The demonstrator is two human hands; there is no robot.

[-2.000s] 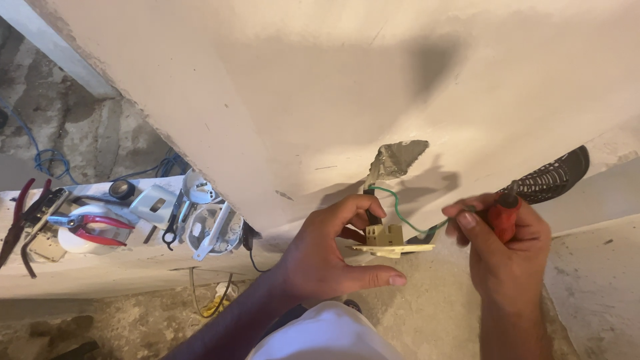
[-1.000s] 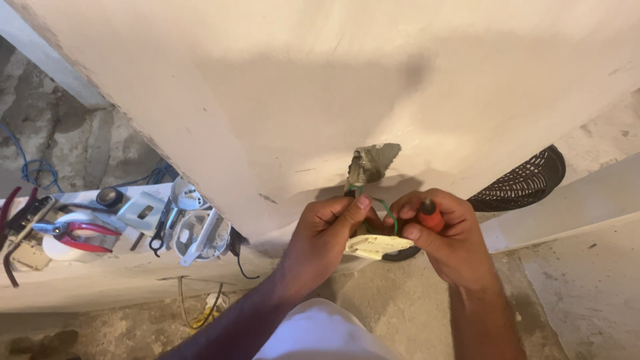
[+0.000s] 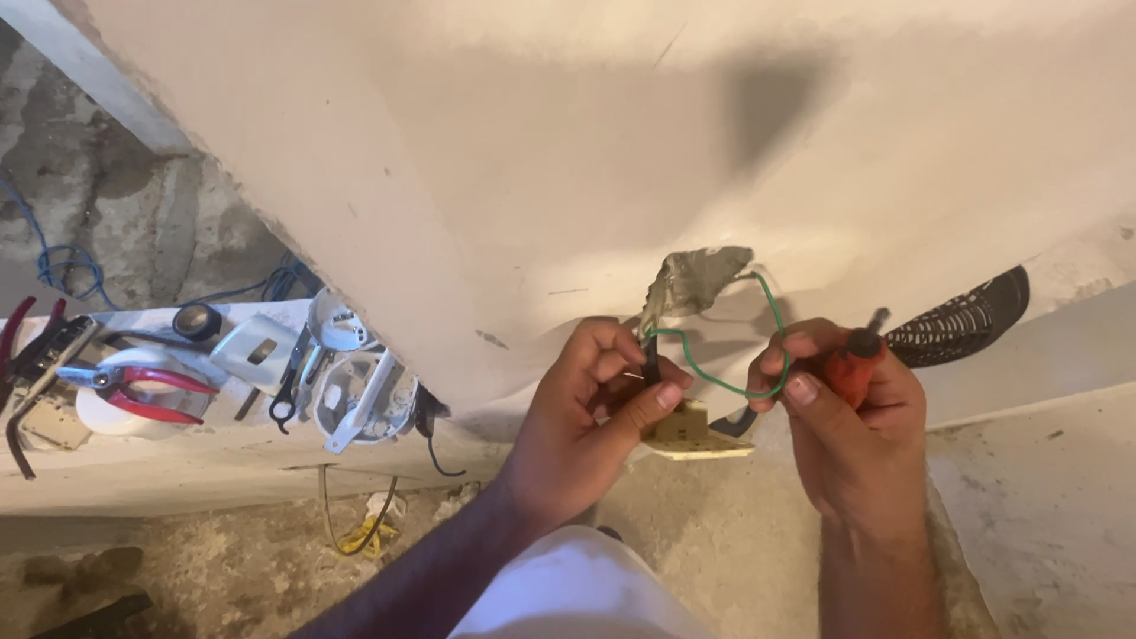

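My left hand (image 3: 590,417) is closed around a cream electrical socket (image 3: 688,432), whose faceplate points down toward the floor. Dark wire shows between that hand's fingers. A green wire (image 3: 710,376) loops from beside the fingers over to my right hand (image 3: 843,399), then back up toward the patchy recess (image 3: 701,280) in the wall. My right thumb and fingertips pinch this wire's bend. A red-handled screwdriver (image 3: 852,368) also rests in the right hand, its shaft mostly hidden.
On the ledge at left lie red-handled pliers (image 3: 160,390), black tape (image 3: 196,321), a white plate (image 3: 257,352), a dark ring-ended tool (image 3: 284,404) and white fittings (image 3: 364,395). A black mesh object (image 3: 967,319) stands at right. Blue cable (image 3: 71,266) lies beyond the wall.
The green wire, close between my hands one second ago, now forms a wide loop, and my right hand is farther from my left. The socket's faceplate has tilted to a more edge-on view.
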